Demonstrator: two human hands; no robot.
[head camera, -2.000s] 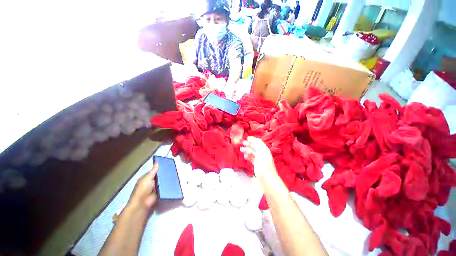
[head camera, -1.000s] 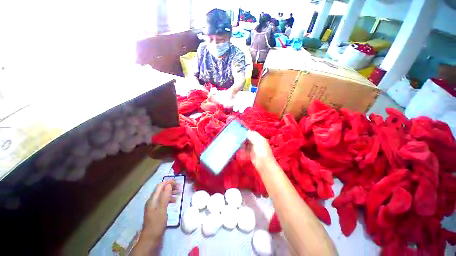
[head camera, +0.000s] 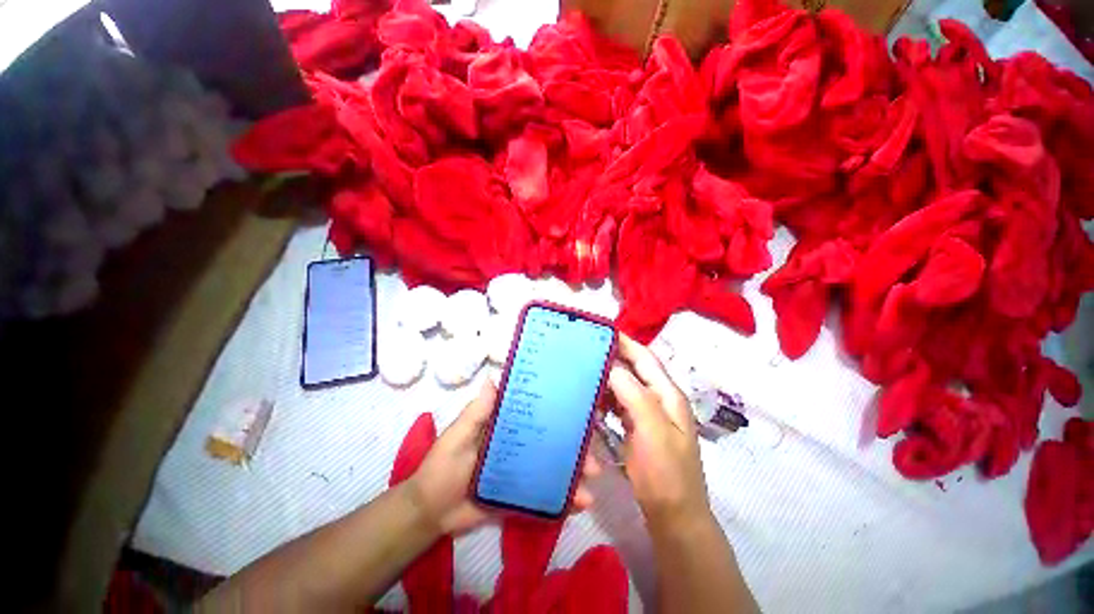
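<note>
A smartphone with a pink-red edge (head camera: 546, 408) is held upright in front of me, its screen lit with lines of text. My left hand (head camera: 456, 470) grips its lower left side. My right hand (head camera: 654, 432) is at its right edge, fingers partly behind it. A second smartphone with a dark edge (head camera: 338, 321) lies on the table at the left, screen lit. Several white pompoms (head camera: 458, 321) lie between the phones, partly hidden by the held one. A red plush piece (head camera: 528, 570) lies below my hands, partly covered by them.
A heap of red plush pieces (head camera: 828, 156) spans the far table and right side. An open carton (head camera: 198, 270) with white pompoms stands left. A tan-and-white packet (head camera: 240, 429) lies near it. A small dark-labelled packet (head camera: 725, 415) lies right of my right hand. Another carton (head camera: 696, 22) stands behind.
The pink-red-edged phone has come from the heap to in front of me, now in both hands. My left hand has let go of the dark-edged phone, which lies on the table. The view has tilted down.
</note>
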